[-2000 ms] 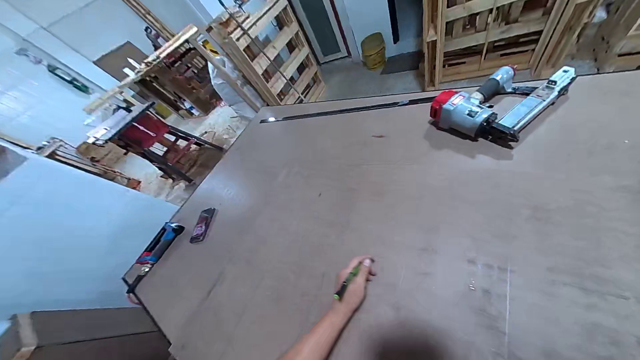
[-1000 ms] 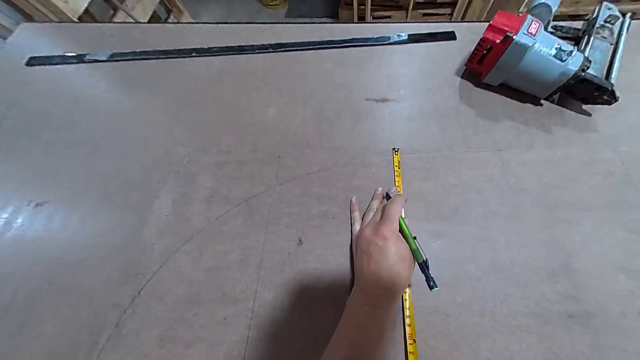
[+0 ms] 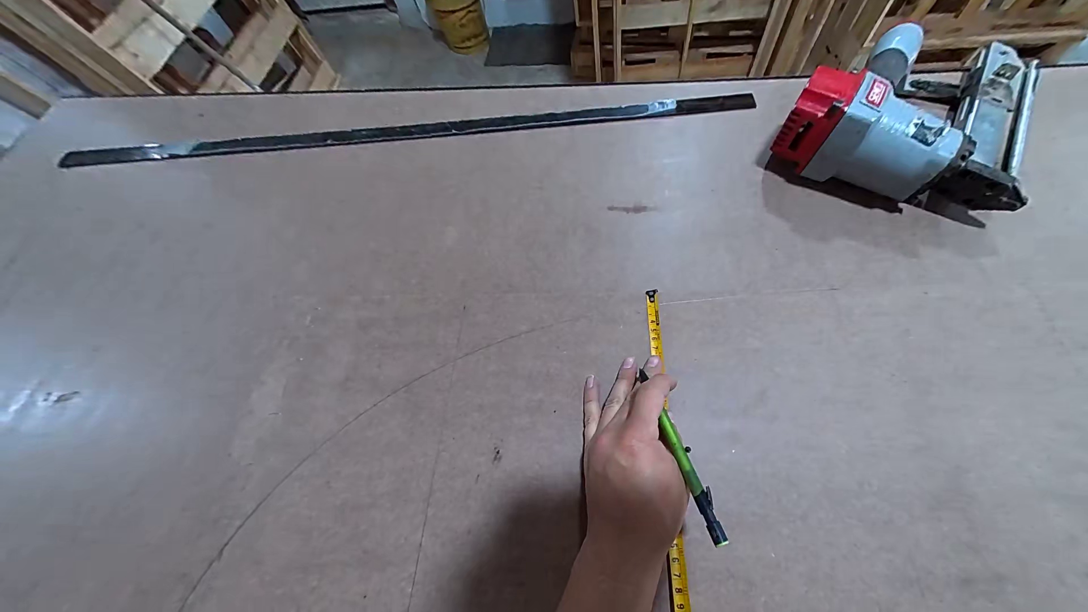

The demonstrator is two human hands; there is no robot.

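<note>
My left hand (image 3: 633, 459) is palm down over the yellow tape measure blade (image 3: 654, 331), its thumb side to the right. It holds a slim green and black pencil or pen (image 3: 682, 450), dark tip forward beside the fingertips and rear end sloping down to the right. Two or more fingers are stretched out on the brown board (image 3: 340, 255). The blade runs under the hand and out of the bottom edge, its hooked end by a faint straight line. A thin curved line (image 3: 374, 406) is drawn left of the hand. My right hand and the tape's case are out of view.
A red and grey pneumatic nailer (image 3: 892, 136) lies at the back right of the board. A long black strip (image 3: 408, 132) lies along the far edge. Beyond stand wooden pallets or crates (image 3: 705, 47) and a yellow bucket-like container (image 3: 459, 24).
The tape blade, not seen two seconds ago, lies under my left hand in the later frames. The view has swung and closed in on the board. Little differs from one second ago.
</note>
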